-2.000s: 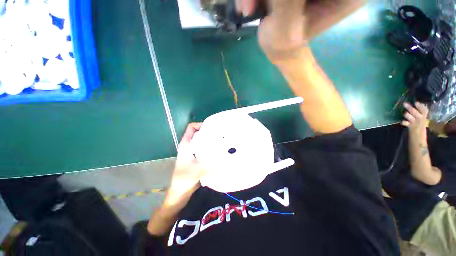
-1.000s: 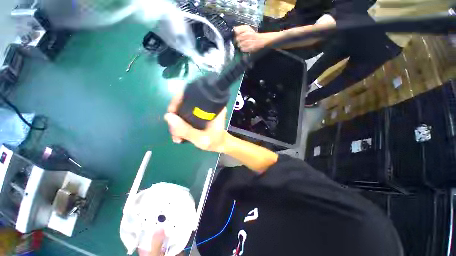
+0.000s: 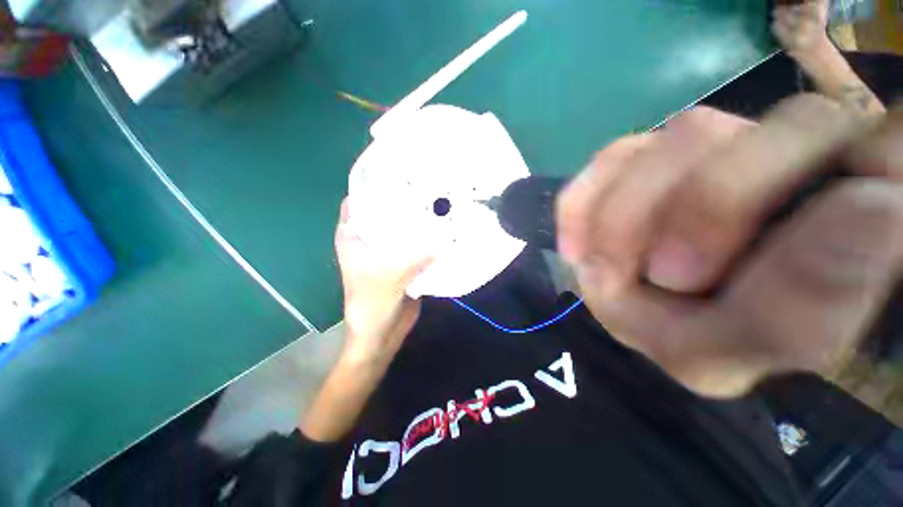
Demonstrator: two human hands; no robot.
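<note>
My left hand [image 3: 381,282] grips the white plastic housing [image 3: 465,253] from its lower left side, over the bench edge. The housing shows its smooth face with a dark centre hole, and one long thin arm points up and right. A blue wire [image 3: 520,330] hangs below it across the dark shirt. My right hand [image 3: 693,238], large and blurred, is closed around the black electric screwdriver [image 3: 533,208]. The thin bit points left at the housing's face, near the centre hole. I cannot tell if it touches. Most of the tool is hidden by my fingers.
A blue tray [image 3: 74,223] of white parts is at the left. A grey-white metal box [image 3: 149,59] stands at the upper left. A short yellow-red wire [image 3: 363,102] lies behind the housing. Another person's hand and forearm [image 3: 827,59] show at the upper right.
My right hand has brought the screwdriver from above the bench's right side to the housing's face. The view has swung back left, and my left hand still holds the housing.
</note>
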